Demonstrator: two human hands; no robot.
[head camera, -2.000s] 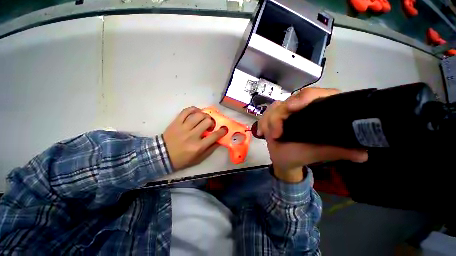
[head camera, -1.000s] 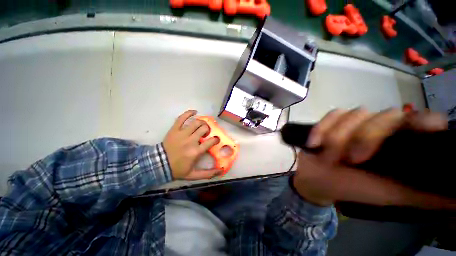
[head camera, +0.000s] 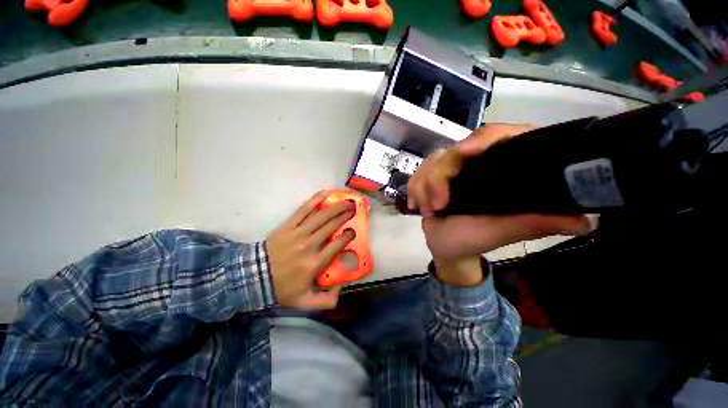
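Observation:
An orange plastic housing (head camera: 359, 239) lies on the off-white worktop near its front edge. My left hand (head camera: 307, 251) holds it from the left, fingers over its upper face and at its holes. My right hand (head camera: 455, 195) grips the black electric screwdriver (head camera: 543, 175), which lies across to the right with its pale label facing up. The screwdriver's nose is at the front ledge of the grey screw feeder (head camera: 431, 127), right of the housing's upper end. The bit tip and any screw are too small to tell.
The worktop (head camera: 231, 135) runs behind my hands. Beyond its metal rail, the green conveyor belt (head camera: 183, 24) carries several orange housings (head camera: 355, 11). A dark cord leaves the screwdriver's rear at the right.
The screwdriver has come back left from the right side to the feeder's front and the housing. The housing has turned more upright under my left hand. More of the belt's left side shows.

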